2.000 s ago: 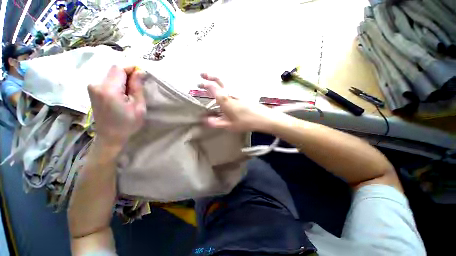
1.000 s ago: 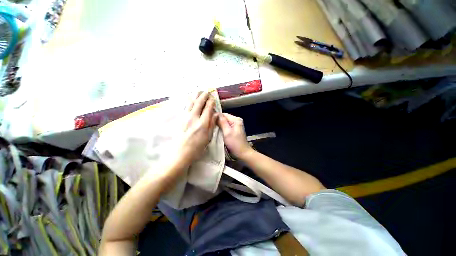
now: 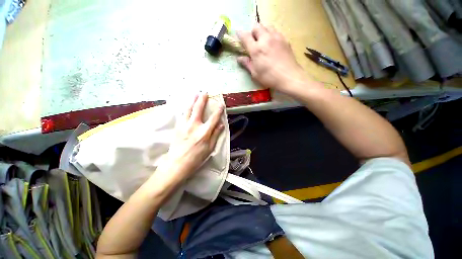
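The beige bag body [image 3: 126, 152] lies on my lap and against the table's red-stripped edge, with yellow tape [image 3: 119, 119] along its upper edge. My left hand [image 3: 195, 136] lies on the bag near its right end, fingers pressing it down. My right hand [image 3: 268, 55] is over the hammer's handle on the table and covers most of it; whether the fingers are closed round it is unclear. The hammer's black head [image 3: 213, 45] shows left of my fingers. Pale bag handles [image 3: 263, 191] hang at the right of the bag.
Dark thread snips [image 3: 326, 61] with a cord lie right of my right hand. Folded grey-beige pieces [image 3: 390, 40] stand at the upper right. A red strip [image 3: 101, 114] runs along the table edge. Stacked bags with yellow edges [image 3: 45, 212] are at the lower left.
My right hand has left the bag and moved up and forward onto the hammer's handle. My left hand stays on the bag, which now rests at the table edge rather than raised.
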